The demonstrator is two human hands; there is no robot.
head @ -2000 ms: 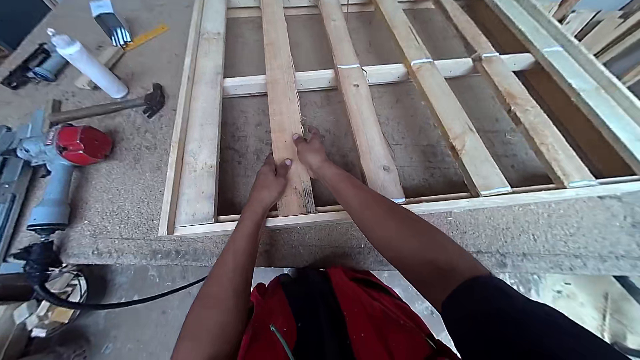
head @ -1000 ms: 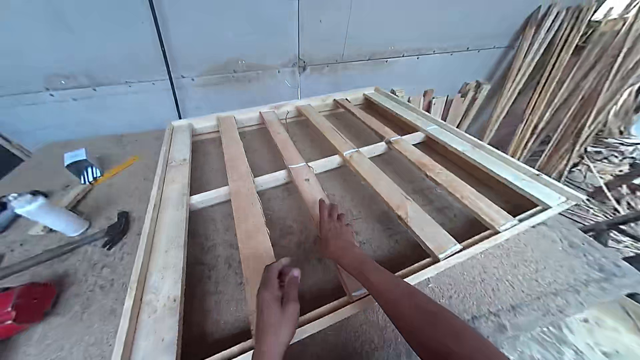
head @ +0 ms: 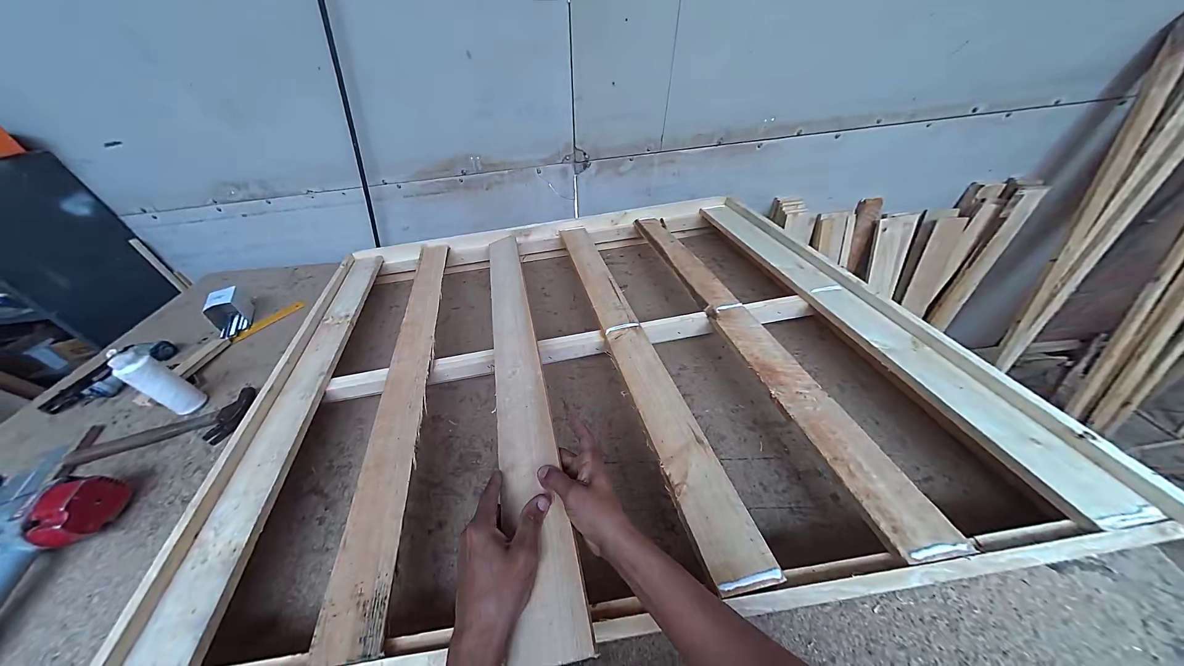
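A wooden frame (head: 661, 615) lies on a worktop, with several slats running across its middle crossbar (head: 573, 346). My left hand (head: 499, 560) grips the left edge of a pale wooden slat (head: 523, 407) near its close end, thumb on top. My right hand (head: 587, 490) holds the same slat from its right edge, thumb on its face. White adhesive shows at the close ends of the slats to the right (head: 712, 481) and farther right (head: 823, 416). To the left lies a slat (head: 393, 444) with a dark-marked end.
Left on the worktop are a hammer (head: 148, 439), a white bottle (head: 157, 379), a red-capped air nailer (head: 79, 511), a yellow ruler or square (head: 268, 321) and a small box (head: 228, 310). A panel wall (head: 462, 92) stands behind; wood offcuts (head: 911, 250) lean at the right.
Both hands now hold the pale slat; a second ago they were apart, the right one over that slat. The view has tilted up since the first frame.
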